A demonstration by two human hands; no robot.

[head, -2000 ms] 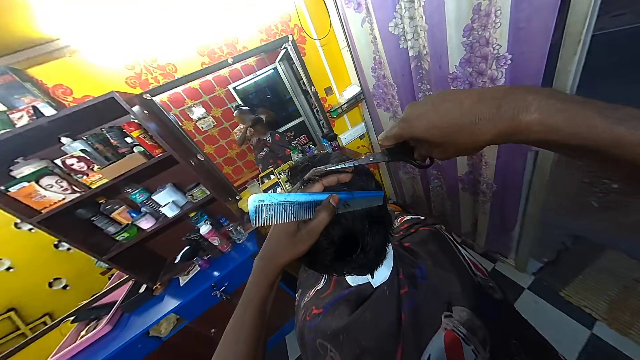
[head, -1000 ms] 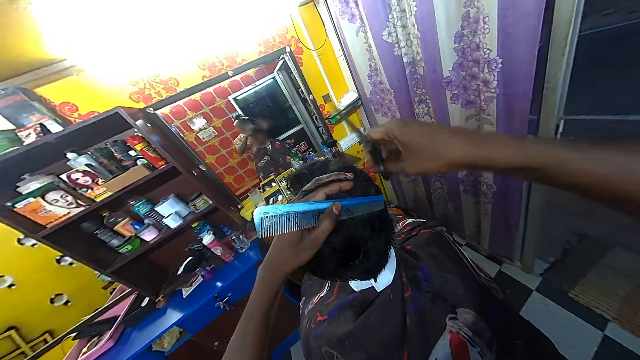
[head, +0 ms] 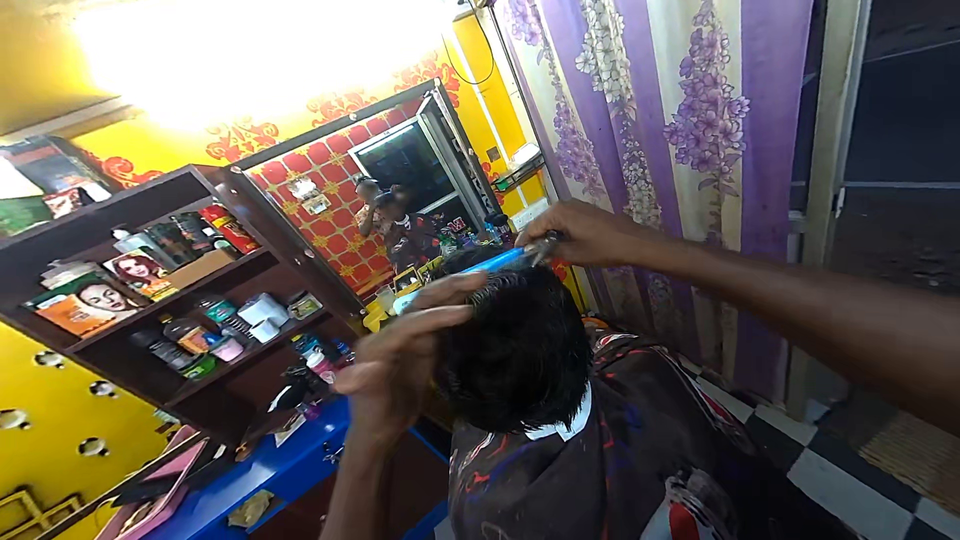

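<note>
A seated person's dark hair (head: 517,345) is at the centre, above a white neck strip (head: 574,420) and a dark patterned cape (head: 555,480). My right hand (head: 574,234) is at the front of the head, closed around scissors (head: 541,249), whose blades are mostly hidden. A blue comb (head: 495,262) lies across the top of the hair, one end against the right hand's fingers, its other end passing behind my left hand. My left hand (head: 405,345), blurred, has its fingers apart at the left side of the hair and appears to grip nothing.
A blue counter (head: 262,469) and dark shelves (head: 217,180) with bottles and boxes stand at left. Ahead hangs a mirror (head: 330,202) reflecting people. A purple floral curtain (head: 772,187) hangs at right, over a checkered floor (head: 847,480). A pink tray (head: 161,495) is at lower left.
The comb was in my left hand, across the back of the hair; now it is farther forward, beside my right hand. My left fingers have spread, and the hand has moved left of the head.
</note>
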